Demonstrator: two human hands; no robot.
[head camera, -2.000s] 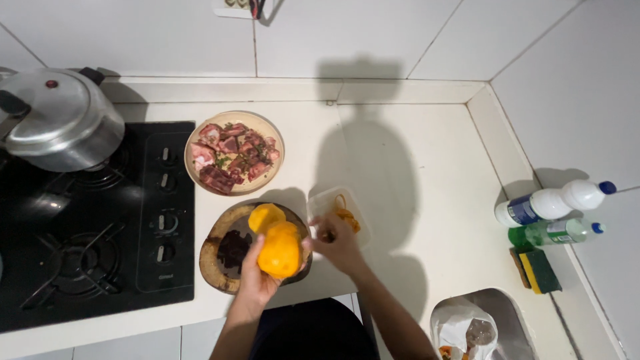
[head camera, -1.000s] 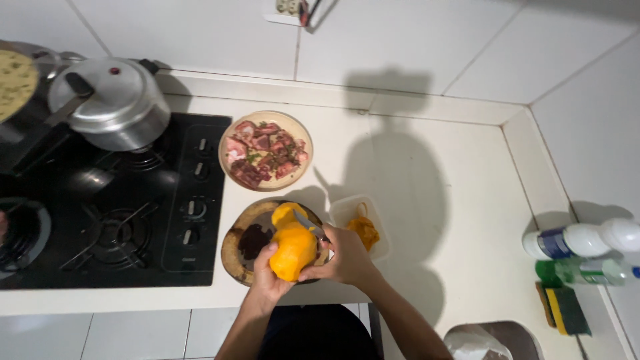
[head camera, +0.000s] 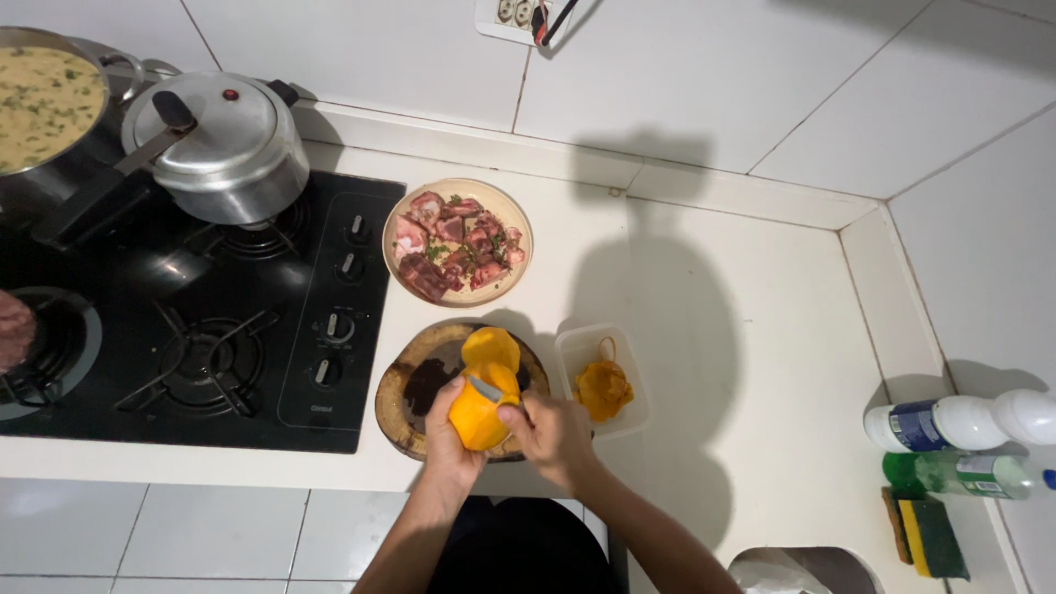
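My left hand (head camera: 450, 441) holds a piece of orange-yellow squash (head camera: 477, 421) over a round wooden board (head camera: 398, 417). In my right hand (head camera: 551, 433) is a knife (head camera: 484, 388); its blade lies against the top of the squash, and its handle is mostly hidden by my fingers. Another flat orange piece (head camera: 492, 346) shows just beyond the held one, above the board. Orange peelings (head camera: 604, 391) lie in a clear plastic container (head camera: 575, 340) right of the board. Behind the board stands a round plate (head camera: 396, 276) of raw meat chunks (head camera: 455, 247) with green herbs.
On the left is a black gas cooktop (head camera: 247, 330) with a pressure cooker (head camera: 239, 153) and a pot of creamy food (head camera: 45, 107). Plastic bottles (head camera: 940, 423) and sponges (head camera: 928, 536) sit at the far right, by a sink (head camera: 858, 569) holding a plastic bag.
Two seconds ago no blade was visible; now it shows on the squash. My right hand has moved from beside the container onto the squash. The view has shifted left.
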